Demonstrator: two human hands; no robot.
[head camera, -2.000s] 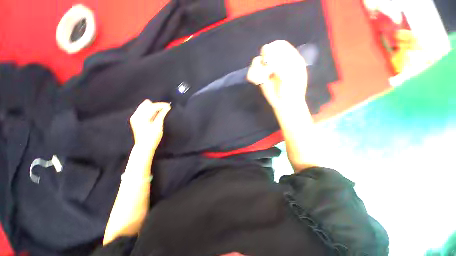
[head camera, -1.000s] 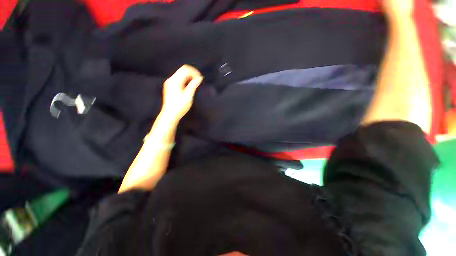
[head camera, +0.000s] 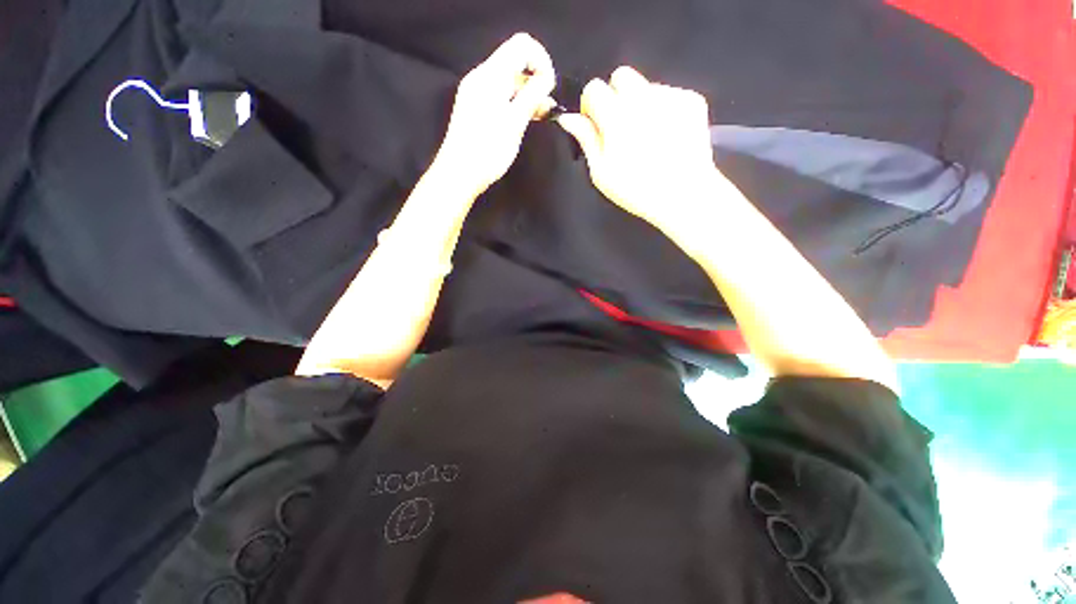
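A dark coat (head camera: 389, 236) lies across the table with a hanger hook (head camera: 136, 100) and a small black-and-white tag (head camera: 222, 116) at its neck. My left hand (head camera: 496, 112) pinches a small dark part of the coat's front. My right hand (head camera: 647, 136) is close beside it, fingers bent and fingertips at the same dark spot. Glare hides whether it holds a needle. A greyish-blue lining strip (head camera: 838, 165) shows right of my right hand. A dark looped thread (head camera: 914, 221) lies over the lining and coat.
Red cloth (head camera: 991, 295) shows at the table's right end, with an orange item (head camera: 1058, 325) at the picture's right edge. Green floor (head camera: 1003, 407) shows beyond the table's front edge. More dark cloth (head camera: 94, 496) lies at the lower left.
My right hand swept out to the right, past the upper frame edge, and is now back beside my left hand. The view has shifted, and the dark thread now shows at the right.
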